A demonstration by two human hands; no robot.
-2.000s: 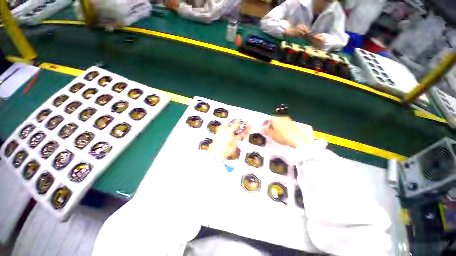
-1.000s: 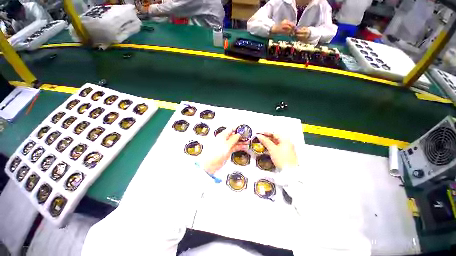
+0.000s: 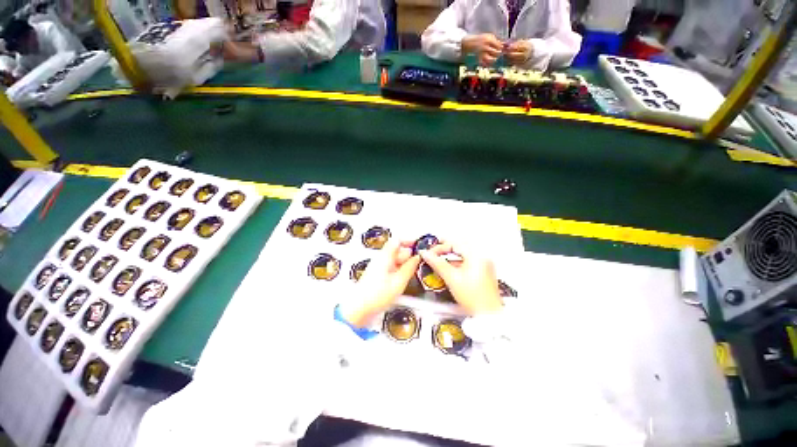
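Observation:
My left hand (image 3: pixel 391 281) and my right hand (image 3: pixel 465 278) meet over the middle of the white working foam tray (image 3: pixel 271 307). They hold a small dark round cover (image 3: pixel 426 244) between the fingertips. A lens module (image 3: pixel 432 278) with a shiny amber centre shows just below the fingers; I cannot tell if it is touched. Other amber modules sit in the tray, such as one near the front (image 3: pixel 402 324) and one at the upper left (image 3: pixel 316 200). My hands and sleeves hide some tray pockets. A blue strap is on my left wrist.
A full foam tray (image 3: pixel 253 202) lies tilted at the left. A green belt (image 3: pixel 349 148) with yellow edges runs behind, with a small black part (image 3: pixel 504 187) on it. A fan blower (image 3: pixel 758 253) and white cylinder (image 3: pixel 690 275) stand at right. Two people in white smocks are opposite.
The view has shifted slightly. My hands have come together at the dark cover, and my right fingers have moved off the amber module to meet my left. The person at upper left reaches toward the white stack.

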